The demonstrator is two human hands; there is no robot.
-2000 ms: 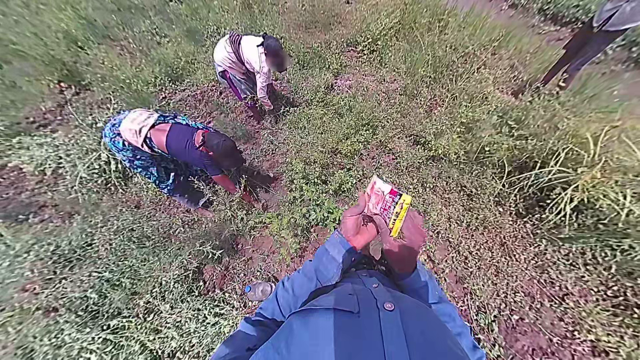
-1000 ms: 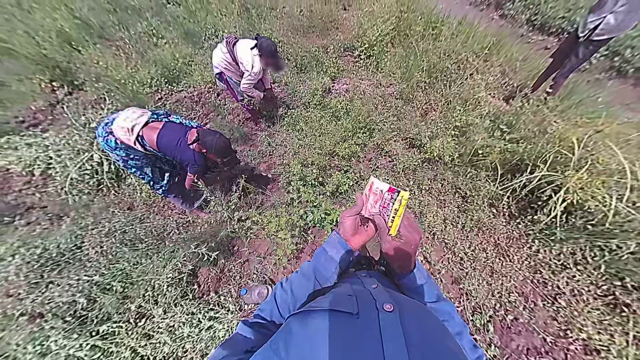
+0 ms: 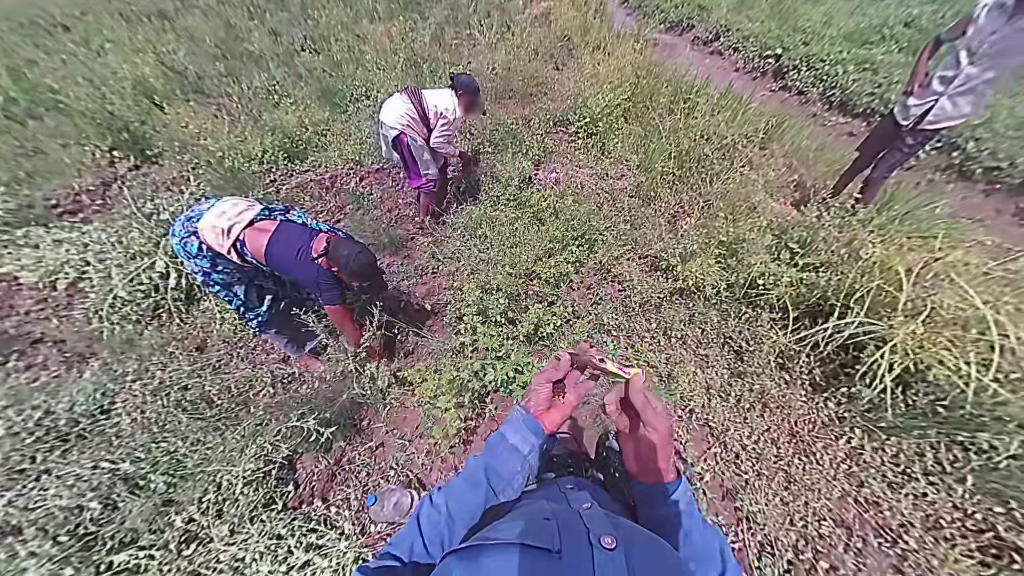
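A small printed packet, yellow at one edge, is held up in front of my body, tilted so that little of its face shows. My left hand is at its left end, palm turned up, with dark bits on the palm and fingers. My right hand pinches the yellow right end between thumb and fingers. Whether the left fingers grip the packet or only touch it is hard to tell. Both forearms wear blue sleeves.
One person in a patterned blue skirt bends to the weeds at left; another in a white top bends farther back. A third person stands at upper right. A clear plastic bottle with a blue cap lies by my left sleeve. Low plants cover the soil.
The packet has tipped from showing its printed face to lying nearly edge-on, and my hands have moved apart around it. The person at upper right has shifted slightly.
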